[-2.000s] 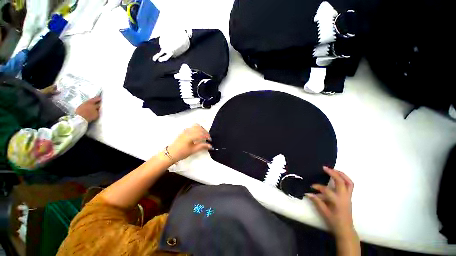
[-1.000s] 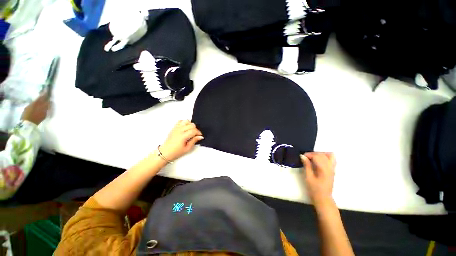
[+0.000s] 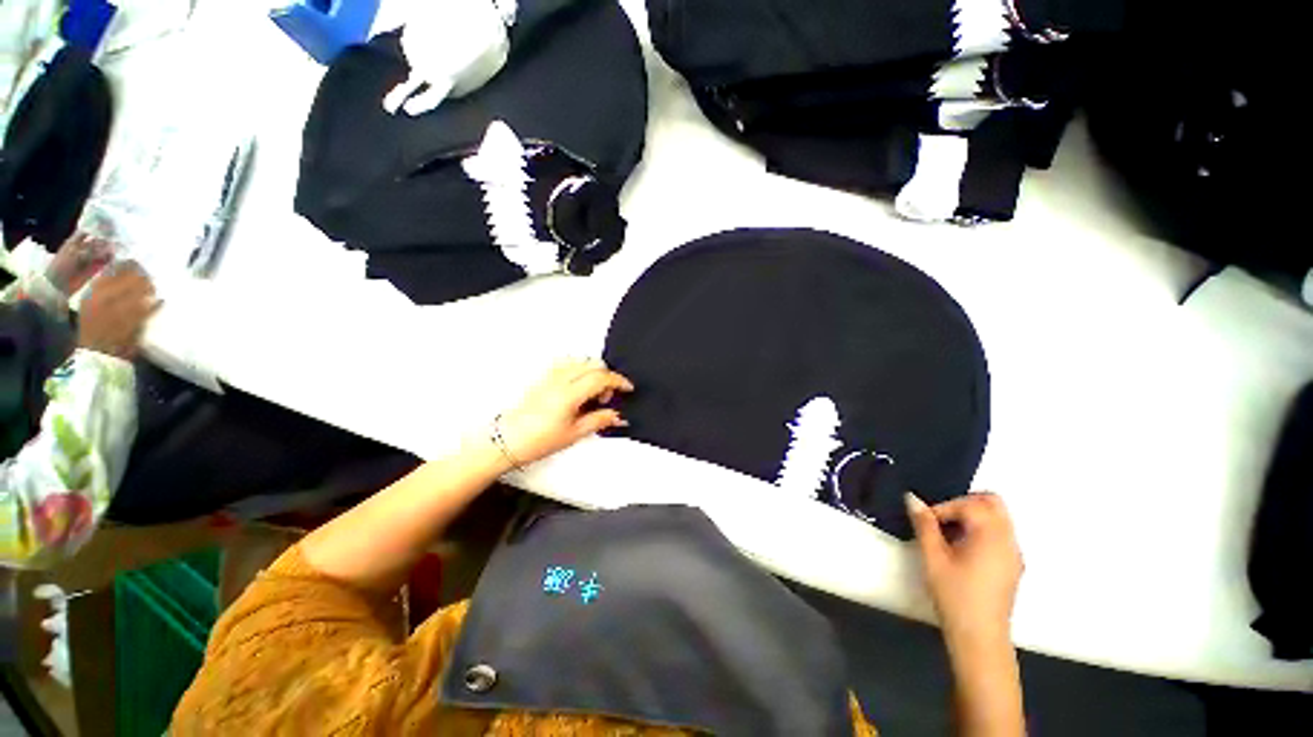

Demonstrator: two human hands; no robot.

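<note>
A flat black half-moon bag (image 3: 785,324) lies on the white table in front of me, rounded edge away from me. A white jagged-edged piece (image 3: 811,449) and a shiny curved ring (image 3: 861,484) sit near its straight edge. My left hand (image 3: 562,413) is at the bag's left corner, thumb and finger on its edge. My right hand (image 3: 968,540) pinches the right corner with thumb and index finger.
A black bag pile (image 3: 360,159) with a white bundle (image 3: 458,55) lies beyond, left. A blue tape dispenser (image 3: 326,25) is behind it. A larger bag stack (image 3: 806,101) is far right. Another person's hands (image 3: 115,305) are at the left.
The bag's straight edge has been smoothed and the thin line across it no longer shows. My right hand has gone from spread fingers to a pinch at the corner. The camera view has shifted.
</note>
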